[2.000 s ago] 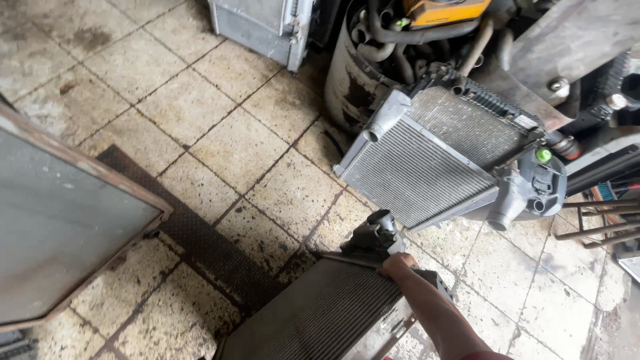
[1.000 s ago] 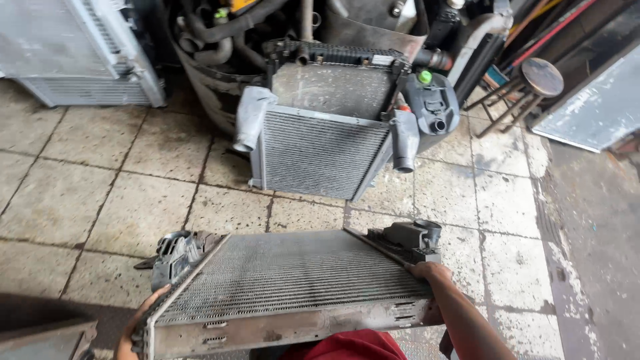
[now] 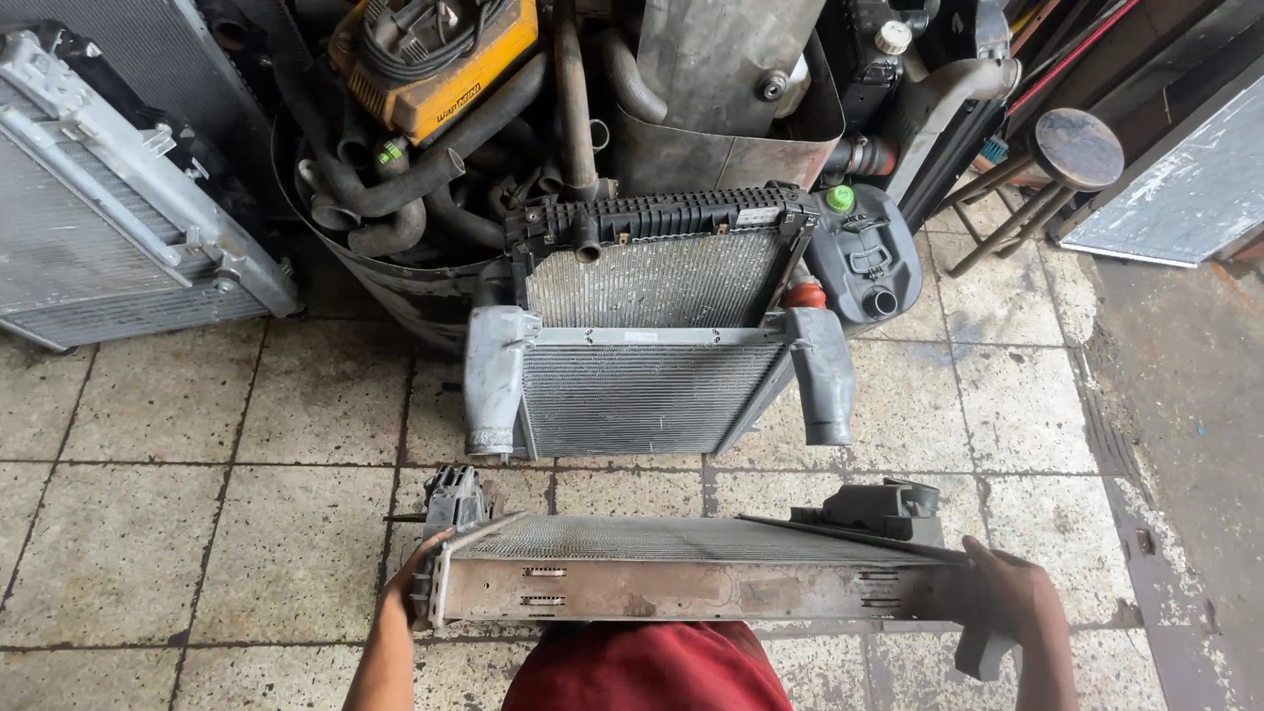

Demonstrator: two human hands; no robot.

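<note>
A used metal radiator with a stained side plate is held up in front of my body. My left hand grips its left end, partly hidden behind the edge, beside a dark fitting. Around its right end is my right hand, near a black plastic housing. Ahead on the floor, a silver intercooler with two grey end tanks leans against another radiator with a black plastic top tank.
A metal drum full of hoses and pipes carries a yellow machine. More radiators stand at the left. A grey plastic reservoir with a green cap, a round stool and a flat panel are on the right. The floor is tiled.
Two seconds ago only one hand showed on the held radiator; now both hold its ends. Since one second ago its side plate has turned up more toward the camera. The view has swung round.
</note>
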